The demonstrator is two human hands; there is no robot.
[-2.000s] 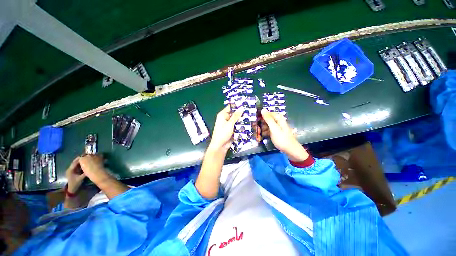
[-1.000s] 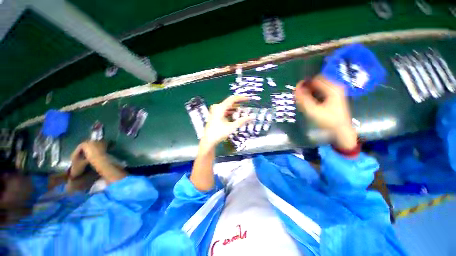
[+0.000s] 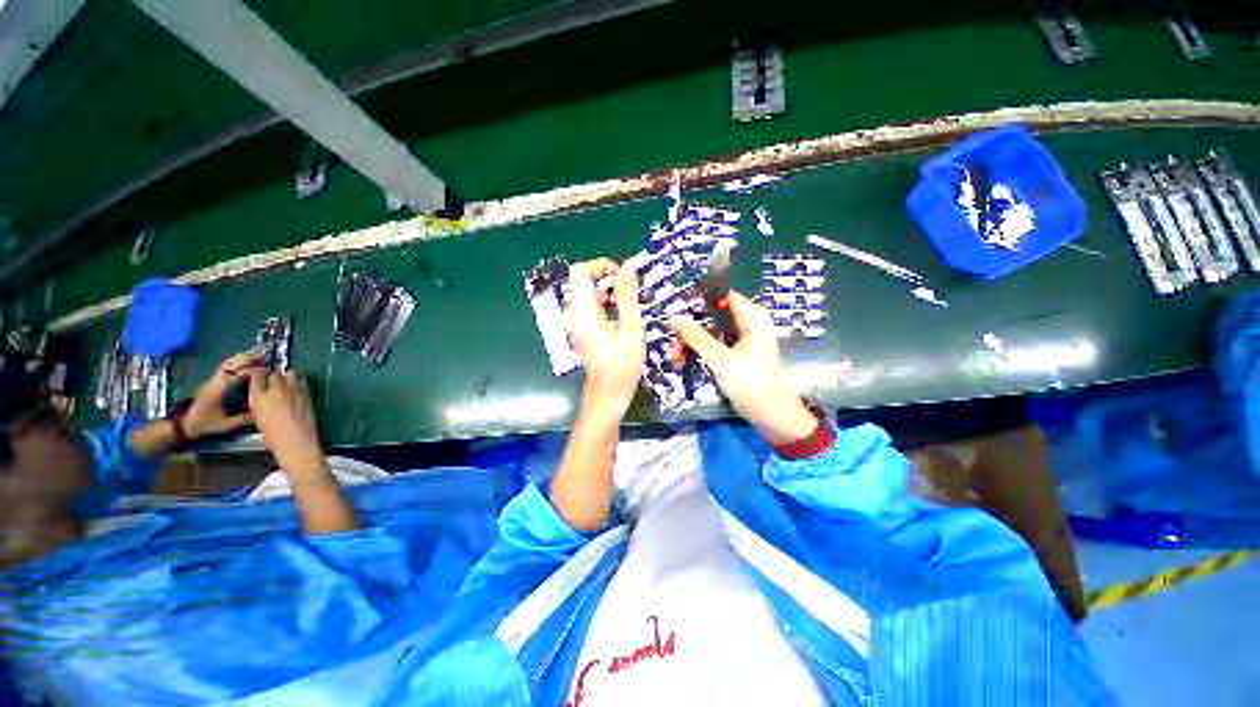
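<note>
Small board modules (image 3: 673, 263) with white and dark pieces lie in ladder-like rows on the green bench in front of me. A separate short row (image 3: 793, 294) lies just right of them. My left hand (image 3: 604, 321) is over the left side of the modules, thumb and fingers curled; whether it pinches a piece is too small to tell. My right hand (image 3: 739, 356) is shut on a small dark tool (image 3: 719, 296) with a reddish part, its tip pointing away over the modules. The lower modules are partly hidden by my hands.
A blue bin (image 3: 998, 202) with white bits stands at right, near a thin pale stick (image 3: 868, 263). Carrier strips (image 3: 1168, 221) lie far right; another (image 3: 556, 315) lies left of my left hand. A green belt with strips runs beyond the pale edge. Another worker (image 3: 283, 401) works at left.
My right hand went from the modules toward the blue bin and is now back at the modules with the dark tool. My left hand was spread over the modules and is now more curled.
</note>
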